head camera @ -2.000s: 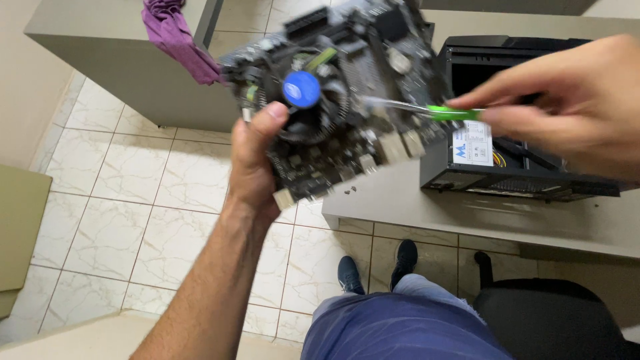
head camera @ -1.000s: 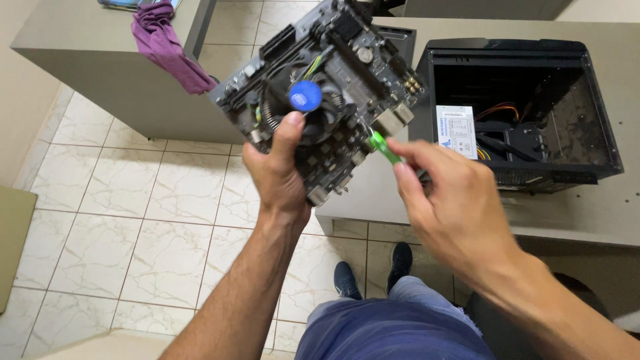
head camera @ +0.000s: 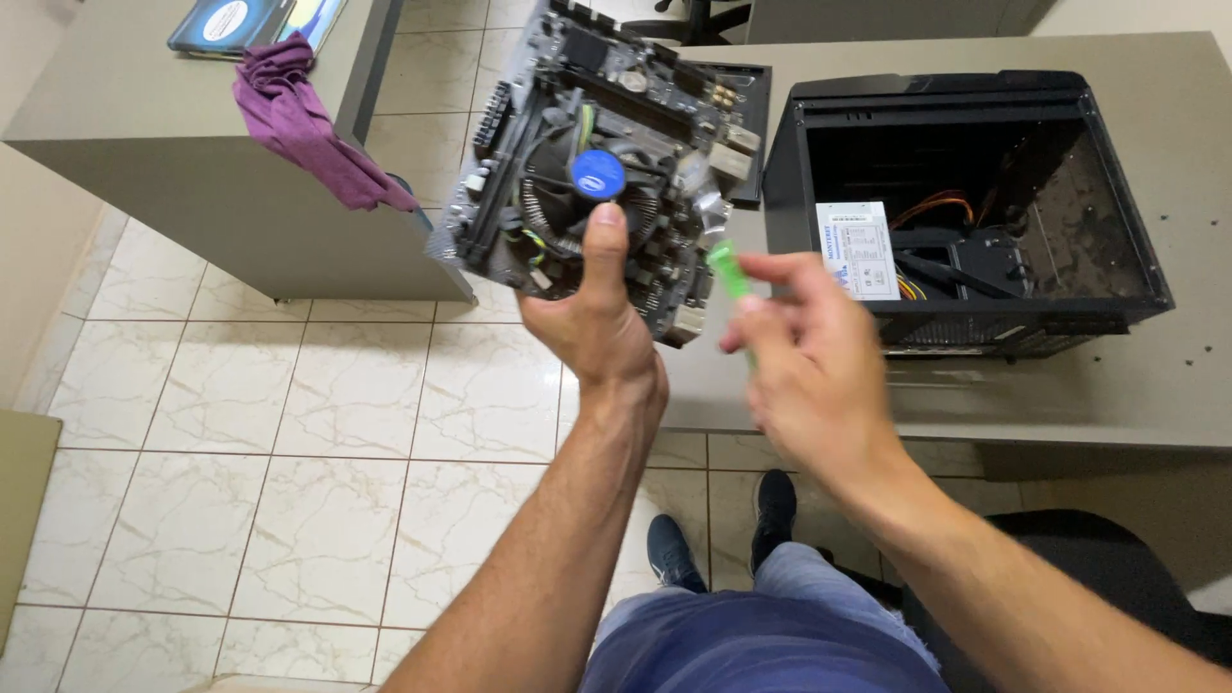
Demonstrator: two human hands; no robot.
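Observation:
My left hand (head camera: 602, 308) holds up a computer motherboard (head camera: 664, 106) by its lower edge, the thumb resting against the round CPU cooler fan (head camera: 568, 192) with a blue Intel hub. The board is tilted above the floor. In my right hand (head camera: 818, 356) is a brush with a green handle (head camera: 729, 269); its blurred pale head is over the board's right edge, near the metal port housings (head camera: 730, 162). Whether the head touches the board cannot be told.
An open black computer case (head camera: 972, 332) with a power supply (head camera: 857, 250) and cables lies on the grey desk (head camera: 1145, 404) at right, small screws beside it. A flat black panel (head camera: 751, 106) is behind the board. A purple cloth (head camera: 298, 125) hangs off the left desk (head camera: 96, 96).
The green-handled tool has moved about along the board's port side, and my right hand is now lower beside it. The board has turned in my left hand.

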